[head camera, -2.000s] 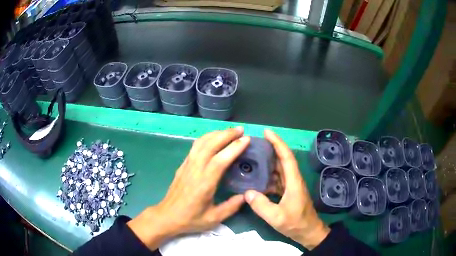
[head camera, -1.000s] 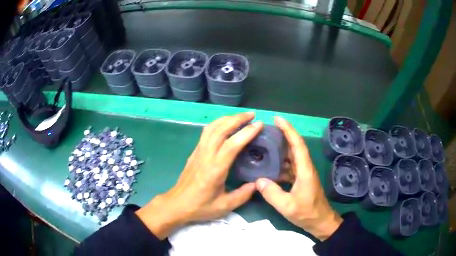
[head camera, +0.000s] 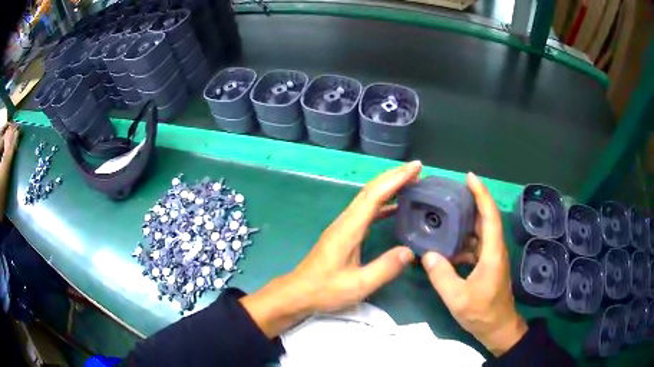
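Observation:
A dark grey plastic housing (head camera: 434, 217) is held up between my two hands above the bench, its smooth recessed side with a central hole turned to me. My left hand (head camera: 351, 251) holds its left side, with the thumb at the lower edge and fingers at the top. My right hand (head camera: 479, 279) holds its right side, with the thumb at the lower edge. The fingertips behind the housing are hidden. A crumpled white cloth (head camera: 373, 340) lies below the hands. A pile of small grey-and-white fittings (head camera: 193, 240) lies left of my left hand.
Stacked housings (head camera: 332, 113) stand in a row behind the green ledge (head camera: 272, 156), with more stacks (head camera: 147, 72) at far left. Open housings (head camera: 543, 270) stand at right. A dark handled part (head camera: 118, 168) and scattered fittings (head camera: 43, 175) lie left. Another person's arm (head camera: 7, 150) shows at the left edge.
The view has swung left, so the bench things appear farther right. The housing stays in both hands, and its face is tilted slightly differently. Another person's arm has come into view at left.

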